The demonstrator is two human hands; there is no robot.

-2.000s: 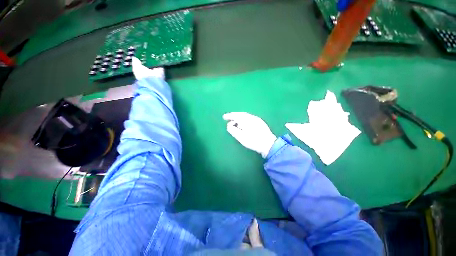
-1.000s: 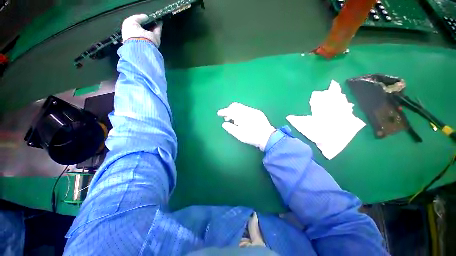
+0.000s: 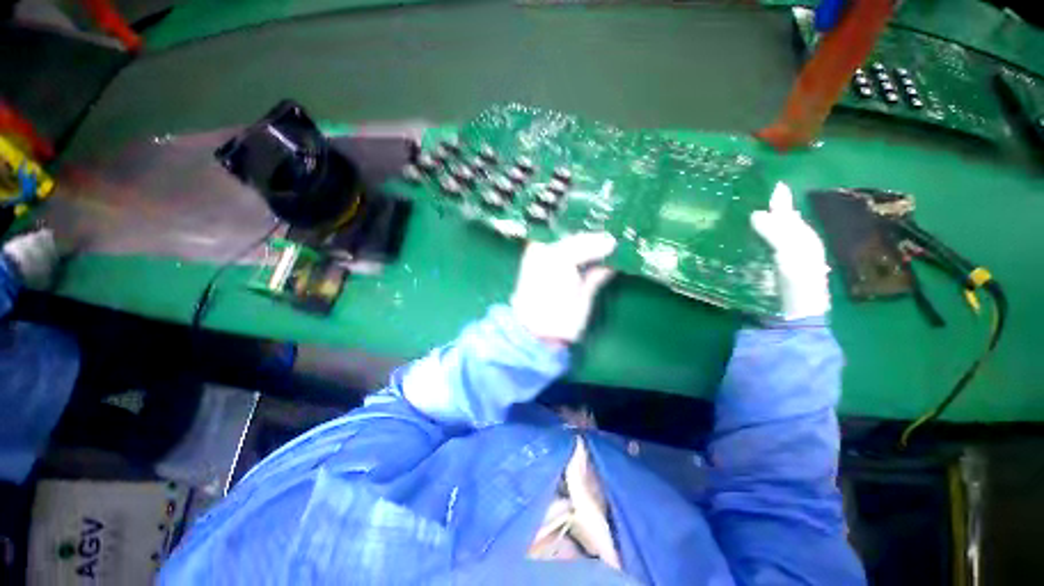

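Observation:
A large green circuit board (image 3: 653, 206) is in front of me above the green mat, slightly blurred. Rows of small black power transistors (image 3: 492, 177) stand on its left part. My left hand (image 3: 561, 280), in a white glove, grips its near edge left of the middle. My right hand (image 3: 798, 252), also gloved, holds its right end. The fingers under the board are hidden.
The black fan (image 3: 292, 172) and solder spool (image 3: 281, 269) stand at left. The iron rest (image 3: 861, 244) with its cables is at right. Another board (image 3: 916, 80) lies at the back right, behind an orange strip (image 3: 830, 74). Another person's gloved hand (image 3: 32, 254) is at far left.
My left hand has brought the board from the back-left strip towards me over the mat. My right hand has moved right and taken its right end. The white cloth is no longer visible.

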